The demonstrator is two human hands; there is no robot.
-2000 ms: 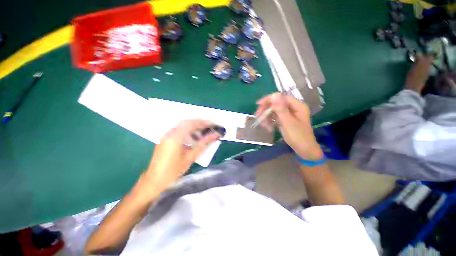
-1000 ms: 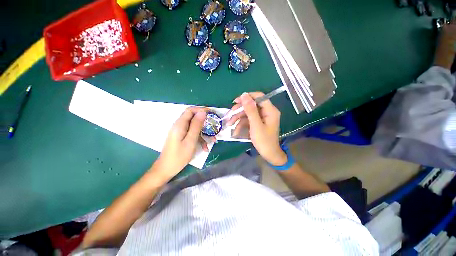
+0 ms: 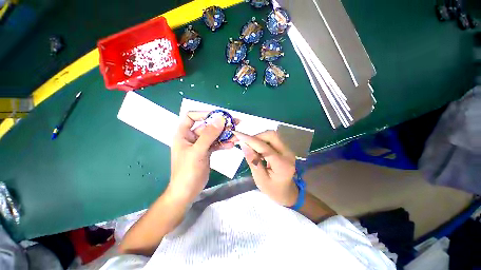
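Observation:
My left hand (image 3: 195, 145) holds a round electronic unit (image 3: 228, 125) between thumb and fingers, its blue face partly covered by the thumb. My right hand (image 3: 271, 161) is at the unit's lower right edge, with its fingertips bent together. Whether it holds the thin pale tool cannot be told. Both hands are above long white strips (image 3: 150, 117) on the green bench; one strip has a grey-brown end (image 3: 296, 140). Several more round units (image 3: 245, 74) lie beyond the hands.
A red tray (image 3: 113, 66) of small white parts stands at the upper left, with a few loose white bits beside it. A pen (image 3: 67, 115) lies left. A fanned stack of strips (image 3: 348, 58) lies right. A yellow edge strip curves behind. A person's grey sleeve (image 3: 456, 150) shows at right.
The pale tool seen in my right hand earlier no longer shows clearly. The held unit's blue face has turned and my left thumb now covers part of it. The view has shifted.

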